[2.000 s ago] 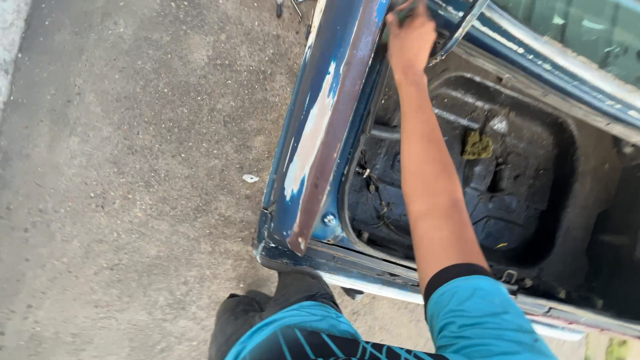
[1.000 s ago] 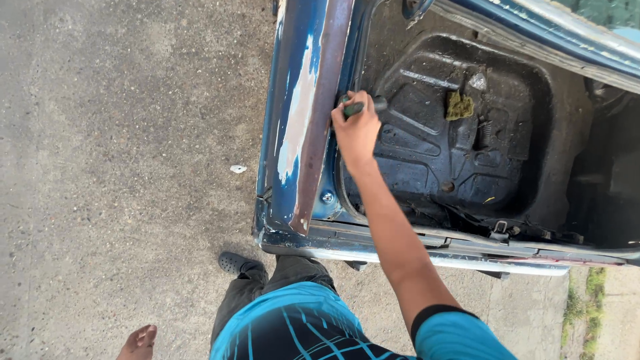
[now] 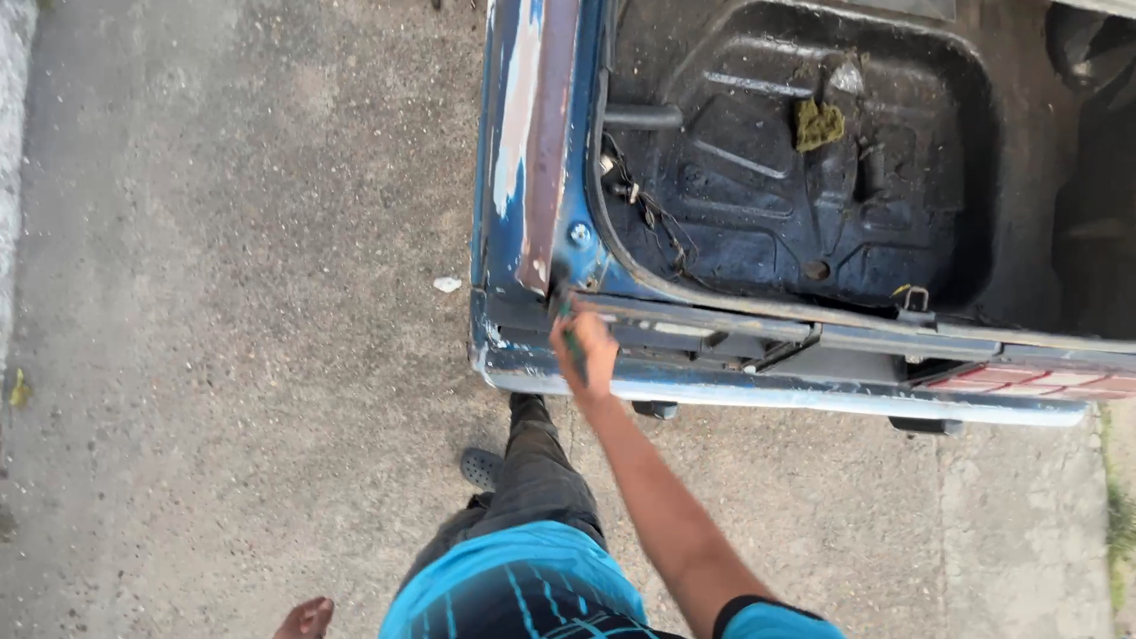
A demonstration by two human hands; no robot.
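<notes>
My right hand (image 3: 586, 348) is closed around a small dark-and-green handheld tool (image 3: 571, 333), whose far end is blurred and rests at or close to the rear corner of a blue car body (image 3: 581, 204). Beside that corner ends a fender strip of brown and pale bare patches (image 3: 543, 177) in the blue paint. Low at the left of the head view, my left hand (image 3: 306, 617) shows only in part, away from the car; whether it holds anything cannot be told.
The open trunk well (image 3: 754, 204) holds loose wires (image 3: 657, 213) and a yellowish-green clump (image 3: 818, 124). The rear bumper (image 3: 799, 395) runs along the near side, with a red tail light (image 3: 1038, 380) to the right. A white scrap (image 3: 447, 284) lies on the concrete ground (image 3: 266, 311).
My right hand has moved with the tool from far up the trunk's side edge, down along it, to the rear corner. My left hand, unseen two seconds ago, shows at the lower left.
</notes>
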